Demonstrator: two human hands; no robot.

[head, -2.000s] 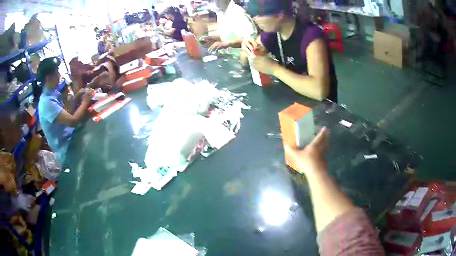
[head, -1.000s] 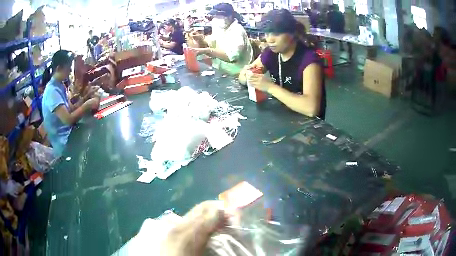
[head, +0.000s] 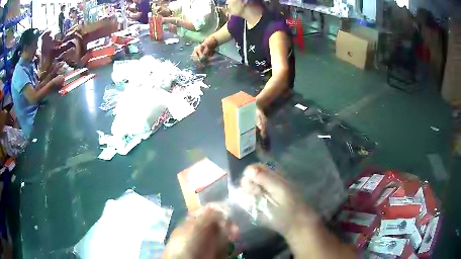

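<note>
An orange and white retail box [head: 203, 183] stands tilted at the lower middle. Shiny clear film [head: 248, 202] lies against its right side; I cannot tell how much of the box is inside it. My left hand [head: 204, 232] is blurred at the bottom edge, closed at the box's lower end on the film. My right hand [head: 270, 189] is right of the box, fingers bent and pinching the film. A second orange and white box [head: 240, 125] stands upright beyond, with a co-worker's hand at its right side. A stack of clear bags [head: 124, 227] lies at left.
A tangled white heap [head: 146, 101] covers the mid-left of the dark green table [head: 60, 202]. Wrapped red and white boxes [head: 392, 217] are heaped at the lower right. A co-worker [head: 260, 45] leans in across the table; another person [head: 25, 88] sits at far left.
Both hands now work at the nearer box and film, where one hand showed before. A second upright box has appeared beyond, and the co-worker opposite has reached an arm toward it. The view has shifted right.
</note>
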